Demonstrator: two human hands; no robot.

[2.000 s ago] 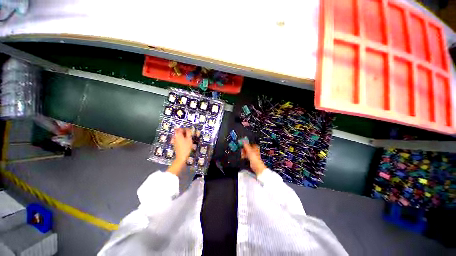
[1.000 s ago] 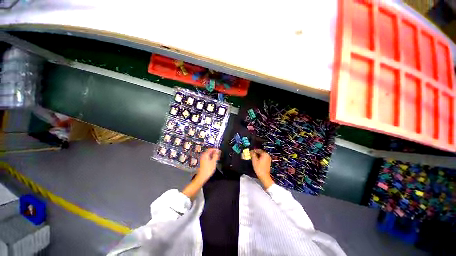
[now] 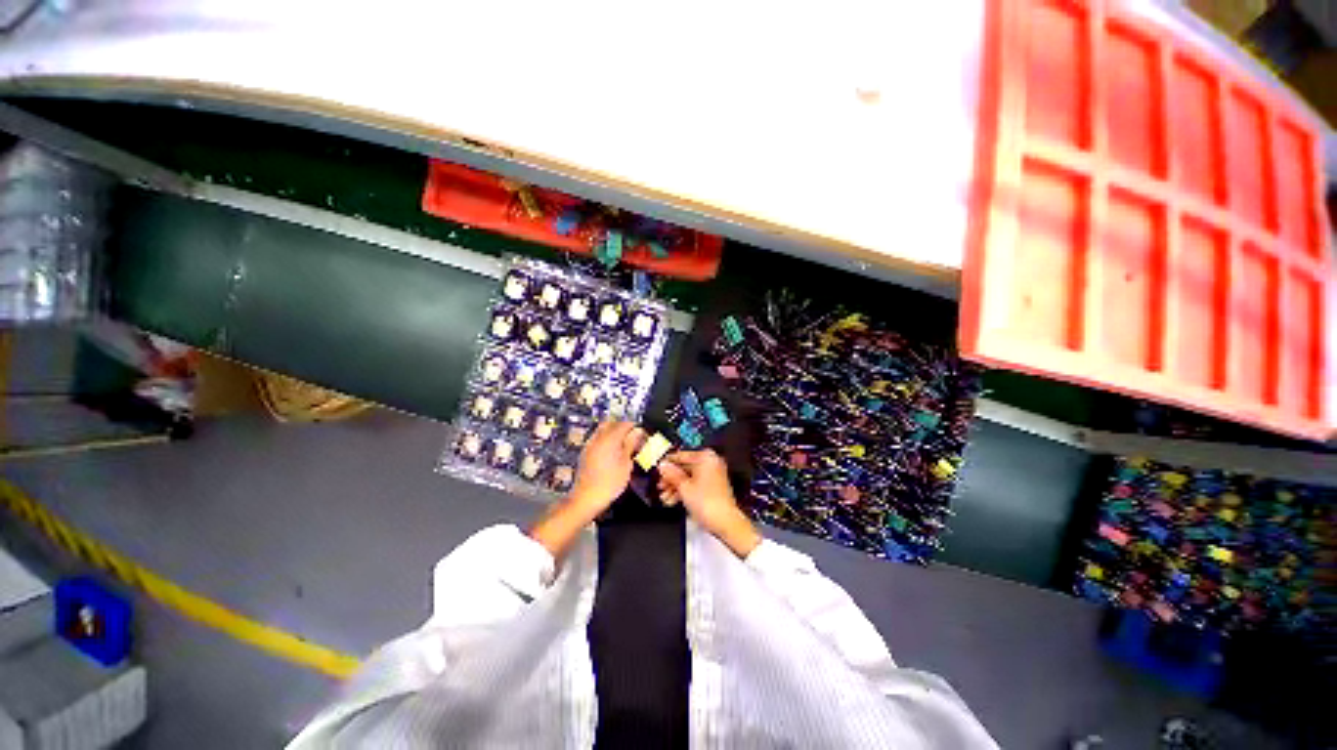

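A small yellow component (image 3: 653, 453) is held between my two hands, just right of the lower right corner of the clear blister tray (image 3: 513, 387). My right hand (image 3: 698, 481) has its fingers on the component's right side. My left hand (image 3: 606, 465) is at its left side, fingertips close together; whether they grip the component or another small part is too small to tell. The tray holds rows of dark squares with pale centres. Blue and teal components (image 3: 700, 418) lie on the black mat (image 3: 678, 353) above my right hand.
A dense pile of leaded components (image 3: 851, 425) lies right of the mat, and a second pile (image 3: 1210, 542) lies farther right. A shallow red bin (image 3: 469, 195) is under the shelf edge. A large orange-red compartment tray (image 3: 1012, 220) sits on the white shelf (image 3: 587, 73). Stacked clear trays (image 3: 52, 242) stand far left.
My right hand has moved left with the yellow component, from beside the pile to meet my left hand. My left hand came down from over the tray to its lower right corner.
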